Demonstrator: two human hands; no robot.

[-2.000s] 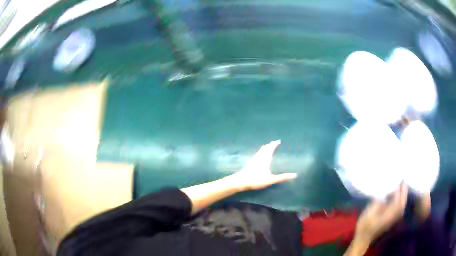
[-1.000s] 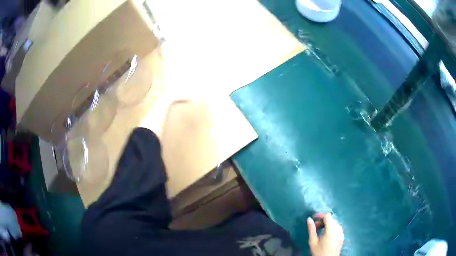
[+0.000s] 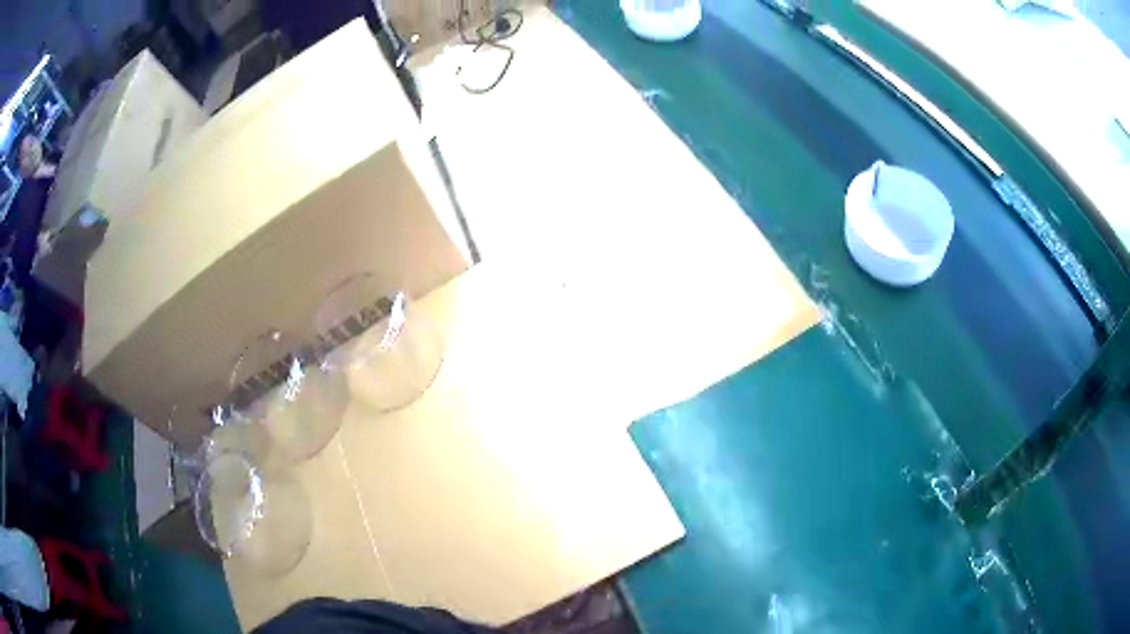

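Neither of my hands is in view. Only a black edge of clothing or sleeve shows at the bottom. Several clear round plastic containers (image 3: 394, 353) stand in a slanting row on the flattened cardboard (image 3: 545, 495), against the carton's near side. The nearest one (image 3: 267, 520) is at the cardboard's left edge, and its rings overlap with others. A white round plastic cup (image 3: 898, 225) sits on the conveyor belt (image 3: 793, 149) with its open side showing and a small piece upright at its rim. Another white cup (image 3: 661, 15) is farther up the belt, cut by the top edge.
A large cardboard carton (image 3: 279, 260) stands at left, with another carton (image 3: 124, 149) behind it. A dark cord (image 3: 490, 50) lies on the far cardboard. A green post (image 3: 1041, 446) rises at right beside the green bench (image 3: 768, 495). Red stools (image 3: 81, 576) and a person (image 3: 35, 161) are at far left.
The view has shifted to show more of the carton, far cardboard and belt. My right hand and most of the black sleeve have left the picture. The clear containers remain beside the carton.
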